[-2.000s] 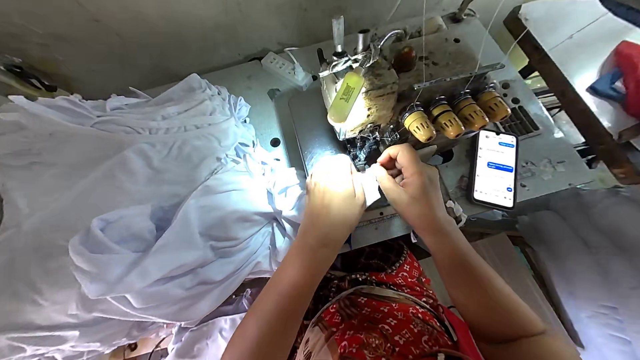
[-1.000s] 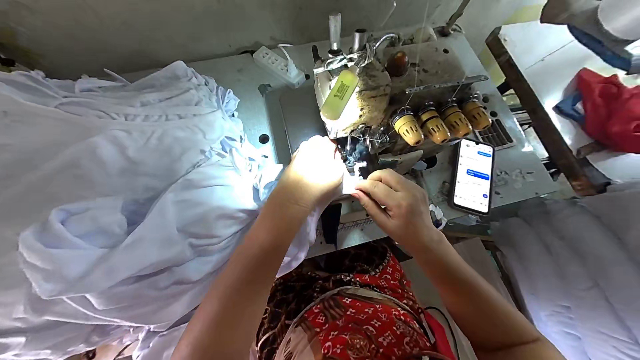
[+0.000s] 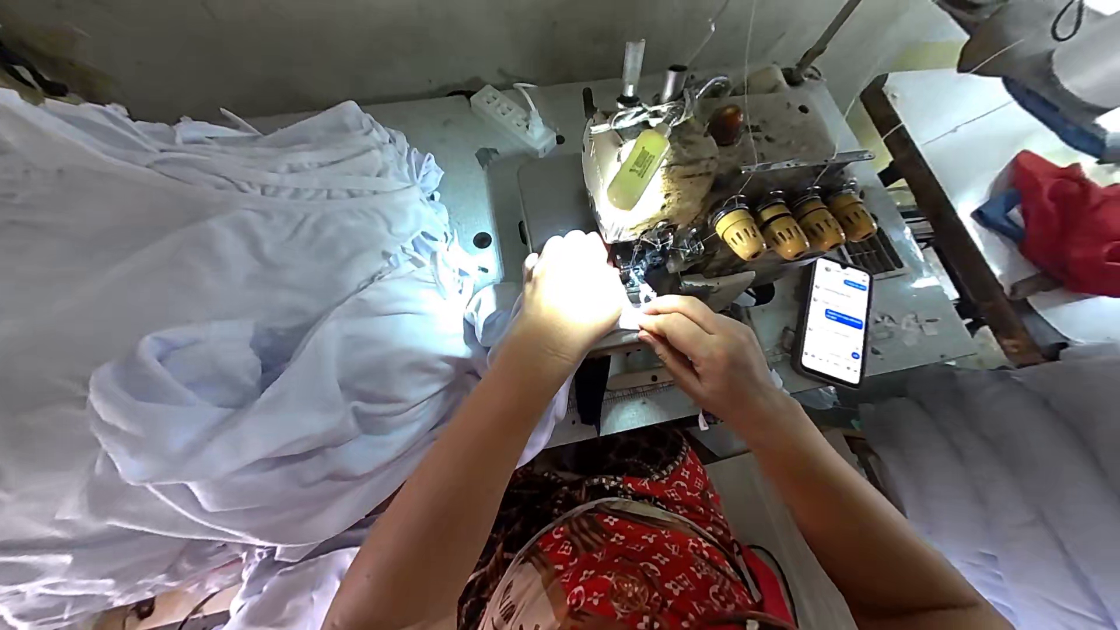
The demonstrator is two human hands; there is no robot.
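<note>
An overlock sewing machine [image 3: 652,179] with yellow tension dials [image 3: 792,227] stands in front of me, its needle and presser foot area brightly lit. My left hand [image 3: 573,293] lies on white fabric just left of the presser foot, its fingertips washed out by glare. My right hand [image 3: 700,346] pinches the edge of a small white piece of that fabric between thumb and fingers, just in front of the foot. A large heap of white fabric [image 3: 289,350] spreads over the table at the left and runs up to my left hand.
Behind the machine bed lies a white power strip [image 3: 512,118]. A phone with a lit screen [image 3: 834,322] rests right of the machine, near thread scraps. Red cloth [image 3: 1072,223] sits on another table at the far right. Grey fabric [image 3: 1006,472] is heaped at the lower right.
My hands stay close to the presser foot; the left now lies flatter over the fabric and the gap between the hands is wider than two seconds ago. The view has shifted somewhat.
</note>
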